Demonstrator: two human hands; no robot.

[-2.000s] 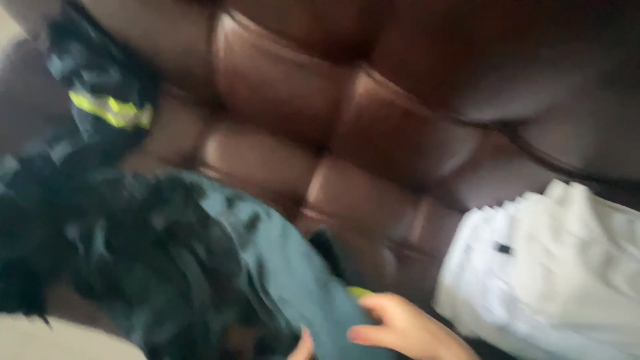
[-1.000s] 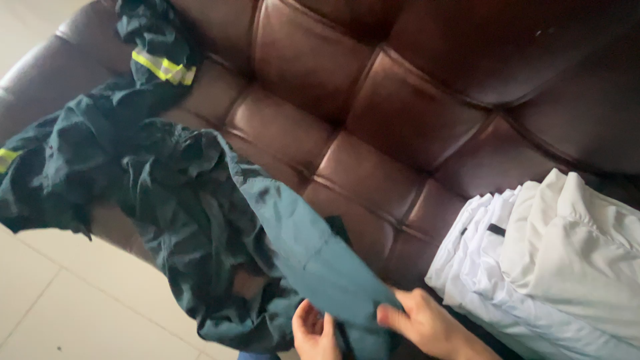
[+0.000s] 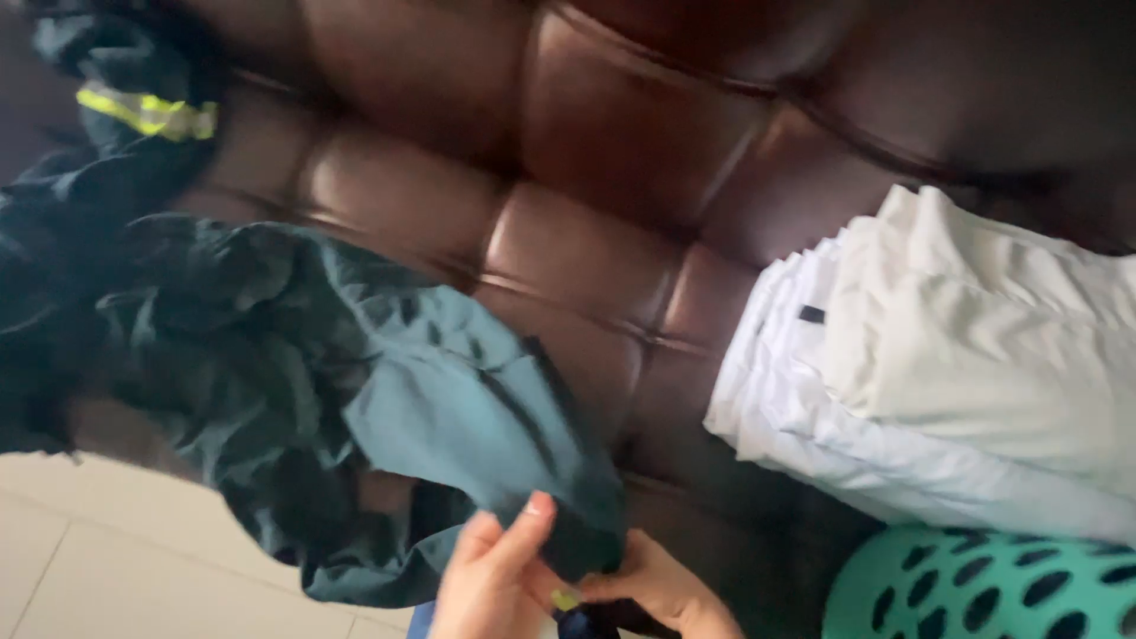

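Note:
A dark green work garment (image 3: 444, 399) with yellow reflective bands lies crumpled across a brown tufted leather sofa (image 3: 586, 248). Its smooth lower part reaches my two hands at the bottom centre. My left hand (image 3: 501, 568) grips the edge of this cloth, thumb on top. Close beside it on the right, my right hand (image 3: 661, 586) pinches the same garment near a small yellow patch. Dark cloth hangs between the hands, partly cut off by the frame's edge.
Folded white garments (image 3: 781, 355) and a cream garment (image 3: 985, 337) are stacked on the sofa at the right. Below them stands a green plastic basket (image 3: 994, 581) with oval holes. Light floor tiles (image 3: 133, 550) show at the lower left.
My left hand now overlaps the garment's edge, and the smooth cloth is more bunched than a second ago. The green basket has come into view as the view shifted.

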